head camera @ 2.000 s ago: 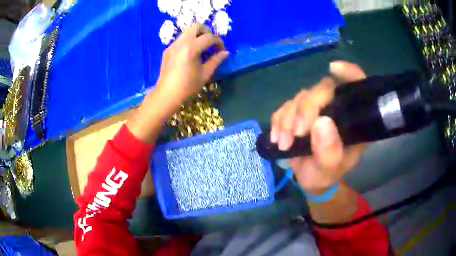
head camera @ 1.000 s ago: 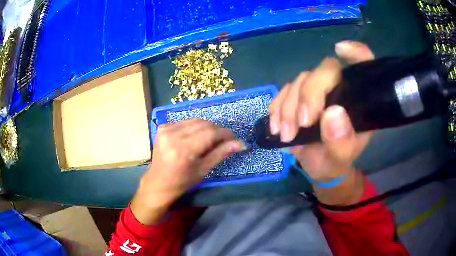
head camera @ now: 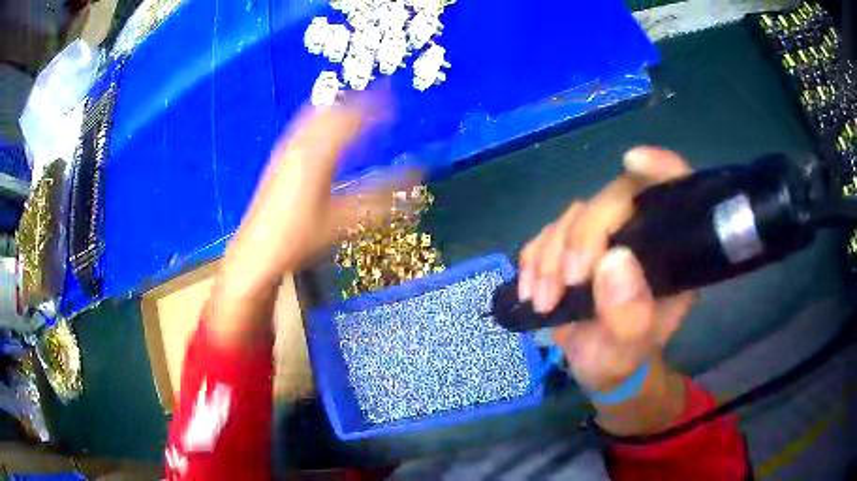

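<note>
My right hand [head camera: 611, 282] grips the black electric screwdriver [head camera: 695, 240], its tip end over the right edge of the blue screw tray [head camera: 329, 376]. The tray holds a dense mass of silver screws [head camera: 432, 348]. My left hand [head camera: 301, 197] is blurred, over the front of the blue board, just below the white plastic housings [head camera: 381, 42] heaped there. Its fingers look spread, but blur hides whether it holds anything. Small brass terminals [head camera: 390, 249] lie in a pile behind the screw tray, partly under my left hand.
A cardboard tray [head camera: 179, 333] stands left of the screw tray, partly behind my left forearm. The raised blue board [head camera: 188, 141] spans the far side. A black ridged strip [head camera: 91, 188] and bagged brass parts [head camera: 39, 225] are at left. Black and gold rows [head camera: 813, 75] lie far right. A black cord crosses my right forearm.
My left hand has moved from over the screw tray up and away to the blue board. The view has shifted, so the white housings show again. My right hand still holds the screwdriver.
</note>
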